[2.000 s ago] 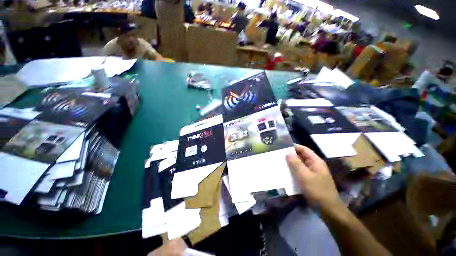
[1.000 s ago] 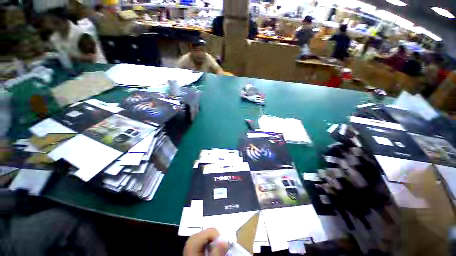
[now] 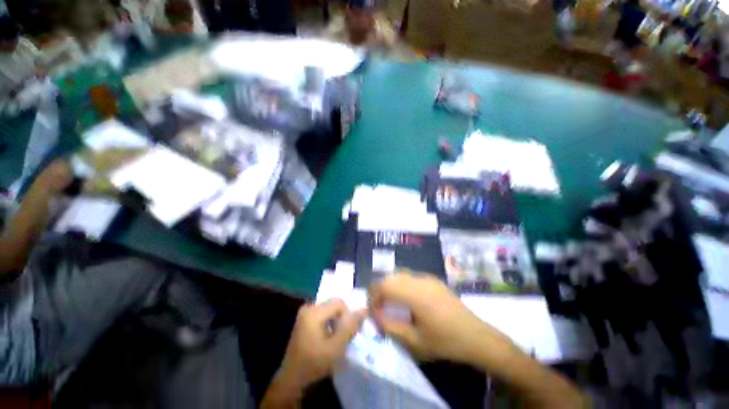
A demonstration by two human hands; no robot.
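The picture is blurred. My left hand (image 3: 320,339) grips the upper end of a white sticker sheet (image 3: 388,371), which hangs low near my lap. My right hand (image 3: 420,315) is at the sheet's top edge, touching or almost touching my left fingers; its fingertips are bent together, and whether they pinch a label cannot be seen. Just beyond both hands lies the working pile of box blanks (image 3: 484,260), printed side up, with black panels, a device photo and white flaps. My right hand covers part of the lettered black panel.
A tall left stack of blanks (image 3: 256,180) stands beside a neighbouring worker's arm (image 3: 32,212). A right stack of blanks (image 3: 631,256) stands at the right. A white pack (image 3: 511,162) and a small grey-and-red bundle (image 3: 457,97) lie farther on the green table (image 3: 400,104).
My right hand, out of view one second ago, has come in beside my left hand at the sheet. More of the sheet and my left hand shows. The view has shifted and blurred.
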